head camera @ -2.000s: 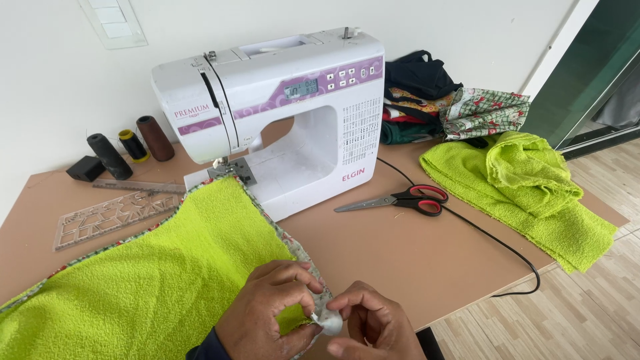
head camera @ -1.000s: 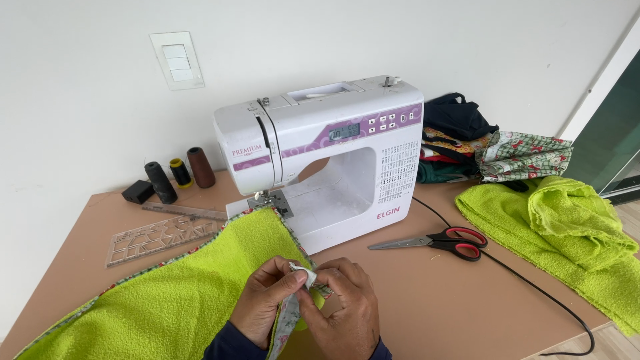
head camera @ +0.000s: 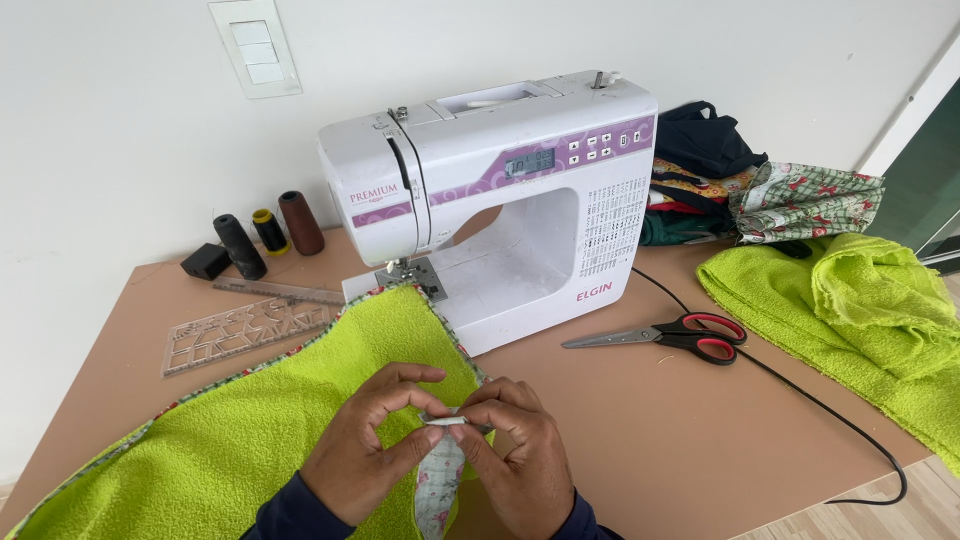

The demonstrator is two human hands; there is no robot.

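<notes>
Near the bottom centre, my left hand [head camera: 375,442] and my right hand [head camera: 517,450] pinch a folded end of a patterned fabric strip [head camera: 440,480] between thumbs and fingers. The strip hangs below my fingertips, beside a lime green terry cloth [head camera: 247,427] edged with printed fabric. One corner of that cloth lies at the needle area of a white and purple Elgin sewing machine [head camera: 487,187]; the needle itself is hard to make out. Black-and-red scissors [head camera: 675,335] lie right of the machine, their blades closed.
Thread cones [head camera: 301,223], a small black box [head camera: 206,261], a clear ruler [head camera: 277,289] and a clear stencil [head camera: 247,330] lie at left. Folded green terry cloth [head camera: 847,307] and piled fabrics [head camera: 806,199] are at right. A black cord [head camera: 817,401] crosses the brown table [head camera: 637,435].
My fingers have shifted on the strip end, which now shows as a flat fold between both hands. The strip's printed length hangs more plainly in view. The machine and scissors stay put.
</notes>
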